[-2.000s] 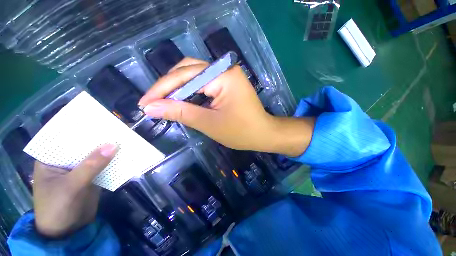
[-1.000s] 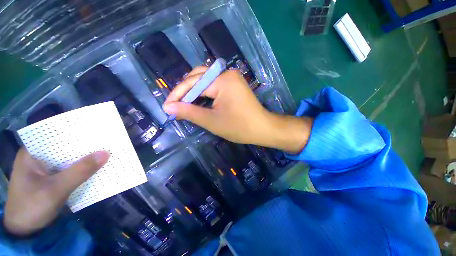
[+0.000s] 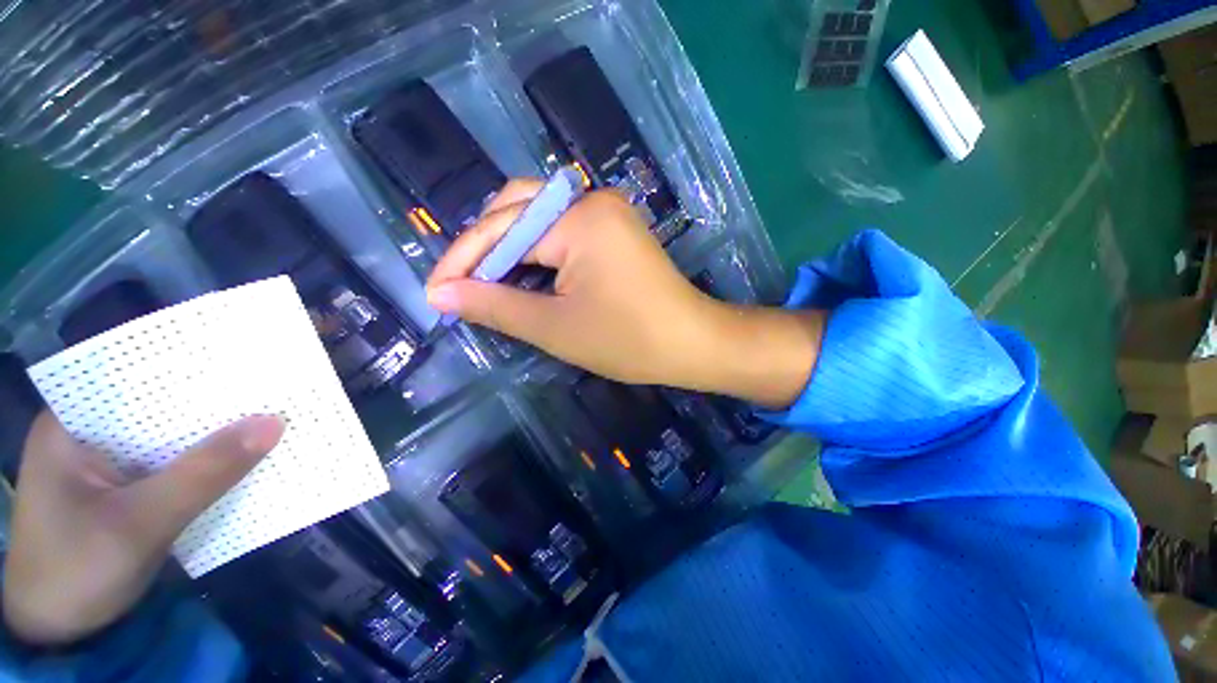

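Observation:
My left hand (image 3: 120, 514) holds a white sticker sheet (image 3: 247, 387) with rows of tiny dark dots, thumb on top, over the left part of the tray. My right hand (image 3: 587, 287) holds pale violet-grey tweezers (image 3: 529, 224) like a pen. Their tip is by the wall between two pockets, largely hidden by my fingers; whether it holds a sticker cannot be told. Black handheld devices (image 3: 421, 140) lie in the pockets of a clear blister tray (image 3: 310, 110). One device (image 3: 260, 227) lies between the sheet and my right hand, its silver board area showing.
Stacked clear blister trays (image 3: 147, 67) stand behind the working tray. A clear film with dark squares (image 3: 844, 43) and a narrow white block (image 3: 934, 96) lie on the green mat at the upper right. Blue shelving (image 3: 1101, 47) and cardboard boxes (image 3: 1161, 354) are at the far right.
My left hand and the sheet have moved left and down, away from the tweezers, uncovering a device's board area. My right hand has shifted slightly, the tweezer tip moving from the sheet's edge to the pocket wall.

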